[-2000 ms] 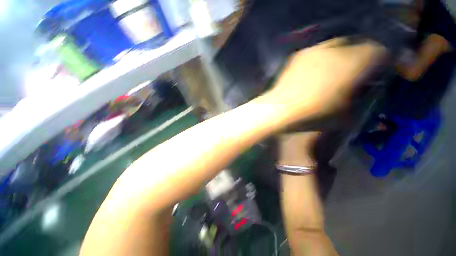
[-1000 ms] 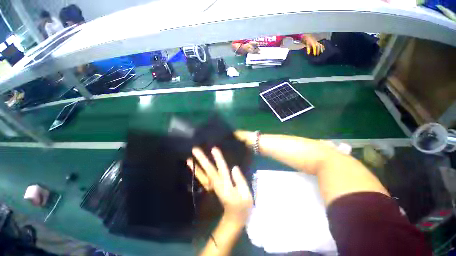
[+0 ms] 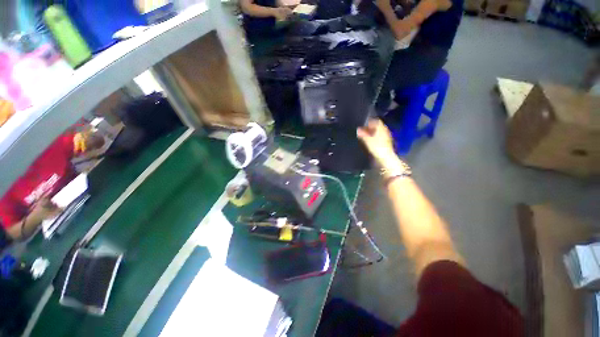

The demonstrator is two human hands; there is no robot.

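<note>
My right hand [image 3: 377,136] is at the upper middle, with a bracelet at the wrist and the arm stretched forward. Its fingers are at the right edge of a flat black cover [image 3: 337,150]; whether they grip it is unclear. More black covers [image 3: 332,102] lie stacked just beyond, by the bench edge. My left hand is not in view.
A soldering station [image 3: 289,181] with a white reel [image 3: 246,145] stands left of my arm. Its thin tube loops past the bench edge. Nearby are an iron stand [image 3: 268,226], phone [image 3: 299,261] and white sheets [image 3: 220,306]. A solar panel [image 3: 91,280] lies lower left. People sit beyond; a blue stool [image 3: 424,112] stands right.
The view has swung right from the belt to the soldering station and black covers. My right arm now reaches out there. My left hand and the black pieces both hands were on are out of view.
</note>
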